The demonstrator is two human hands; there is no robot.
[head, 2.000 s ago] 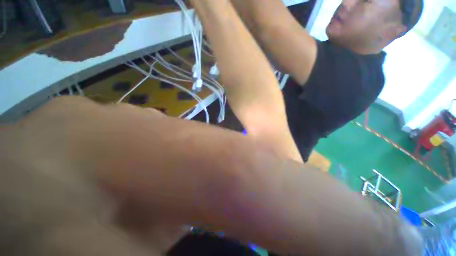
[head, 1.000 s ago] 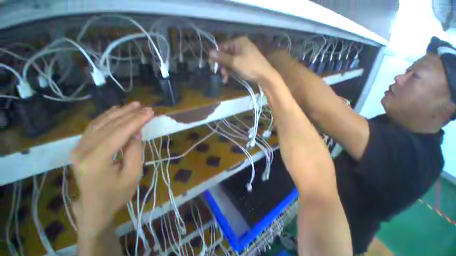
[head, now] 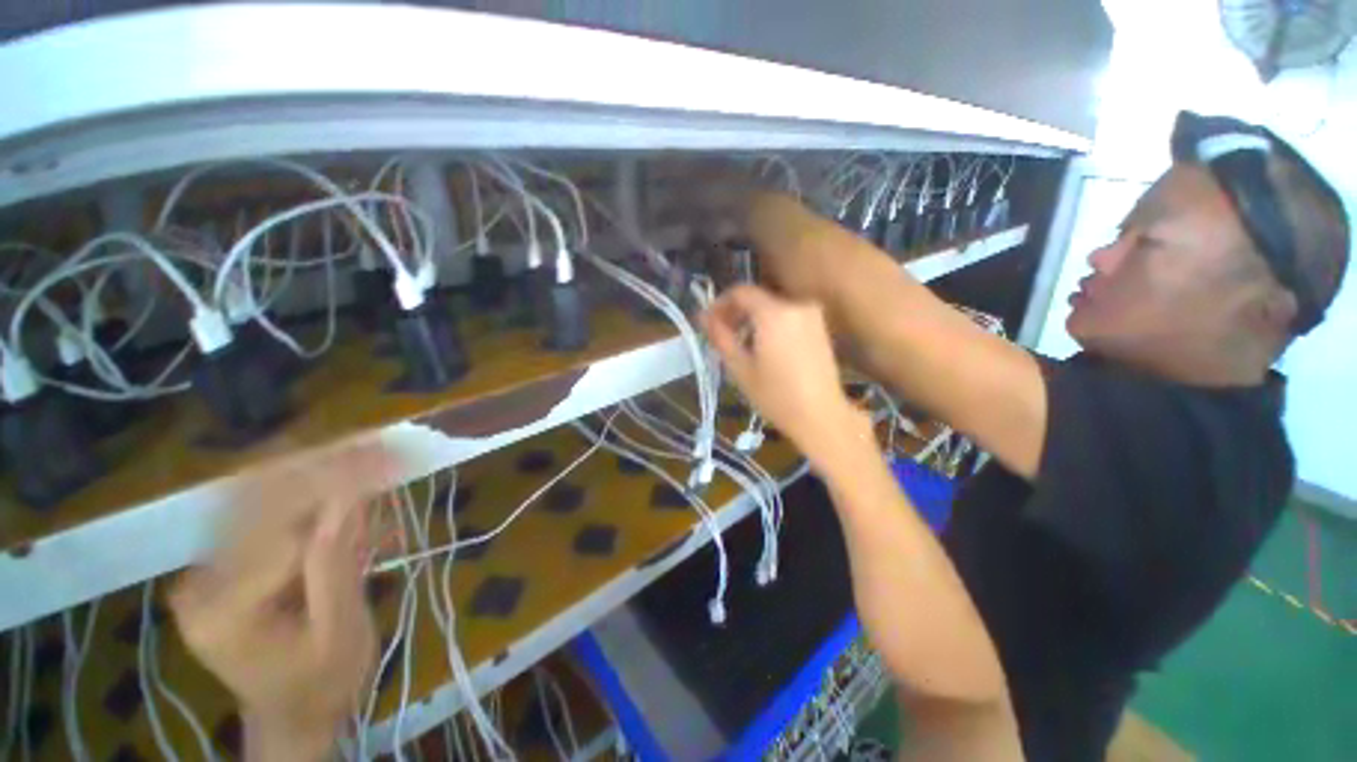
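My left hand (head: 290,588) is blurred at the front of the shelf edge (head: 491,410), fingers up against it. A thin white cord (head: 514,529) runs diagonally to this hand; whether the hand holds it is unclear. My right hand (head: 774,350) is at the shelf edge further right, its fingertips closed on white cables (head: 704,395). Their small plugs hang below the edge. Black power adapters (head: 427,343) stand on the yellow socket board (head: 320,390) with white plugs in their tops. Cables loop above them.
Another person (head: 1161,447) in black stands at the right, one arm (head: 923,320) reaching into the shelf behind my right hand. Below are a lower socket board (head: 543,491) with hanging cables and a blue-rimmed tray (head: 618,692). A fan (head: 1277,30) is at top right.
My blurred forearms first filled much of the view. Since then my right hand has come away from an adapter's plug, down to the shelf edge. The adapters and my left hand now show lower and further left.
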